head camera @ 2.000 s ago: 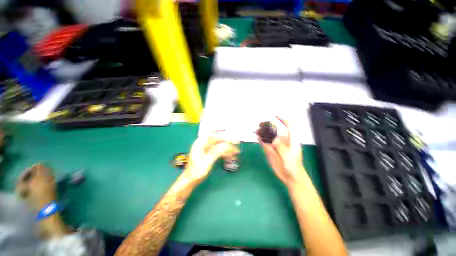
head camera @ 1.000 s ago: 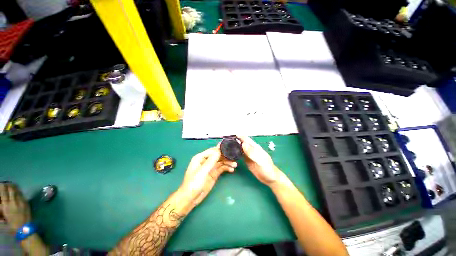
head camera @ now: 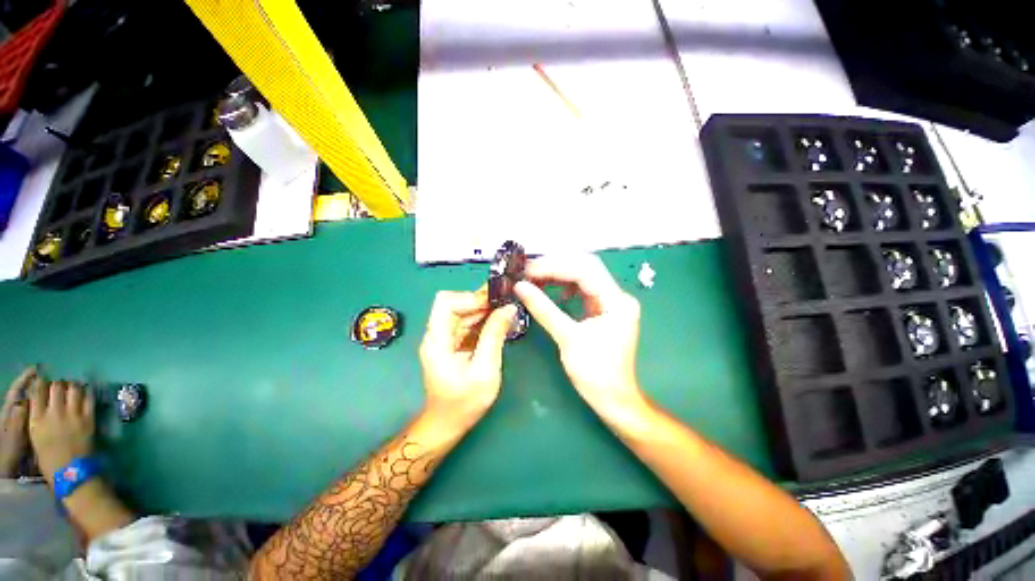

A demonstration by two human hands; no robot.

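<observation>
A dark round unit [head camera: 507, 270] is held on edge between my two hands above the green mat, near the front edge of the white sheet. My left hand [head camera: 463, 352] grips its lower left side. My right hand [head camera: 588, 329] has its thumb and fingers on its right side. A silver-faced unit [head camera: 519, 322] shows partly behind my left fingers; whether it lies on the mat or is held I cannot tell. A yellow-centred round unit [head camera: 376, 327] lies on the mat left of my hands.
A black foam tray [head camera: 804, 392] with silver-faced units stands at right, another tray [head camera: 148, 259] with yellow-centred units at left. A white bottle [head camera: 270, 139] and yellow upright [head camera: 324, 97] stand beside it. Another person's hands [head camera: 57, 414] are near a unit [head camera: 131, 401] at far left.
The unit between my hands has turned from face-on to edge-on. A silver-faced unit now shows behind my left fingers. The view has shifted, and a thin orange-red line shows on the white sheet.
</observation>
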